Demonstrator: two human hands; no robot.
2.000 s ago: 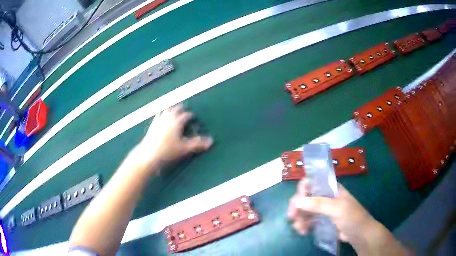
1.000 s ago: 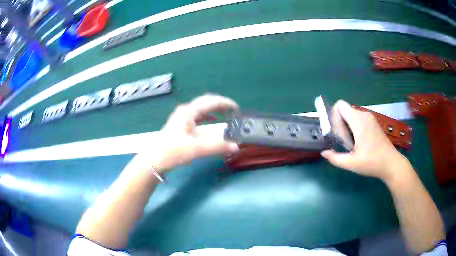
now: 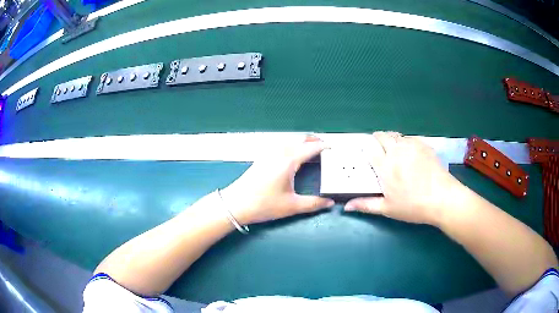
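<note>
A smooth silver-white metal plate with tiny holes [image 3: 349, 171] lies flat between my hands, over the white strip and the near green edge. Darker material shows under its near edge; what it rests on is mostly hidden. My right hand [image 3: 412, 180] covers the right part of the plate, fingers on its top and thumb at the near edge. My left hand [image 3: 276, 180] is at its left end, fingertips on the far left corner and thumb at the near left corner, with a dark gap between palm and plate.
Several grey four-position fixtures [image 3: 214, 68] lie in a row at the left on the green belt [image 3: 368, 79]. One red fixture [image 3: 497, 166] lies tilted to the right of my right hand. More red fixtures [image 3: 526, 92] and a red stack [image 3: 551, 195] are at the far right.
Both hands have come closer together. The grey bar seen between them is now covered or out of sight, and the silver-white plate lies flat. The view has shifted, with grey fixtures larger and higher.
</note>
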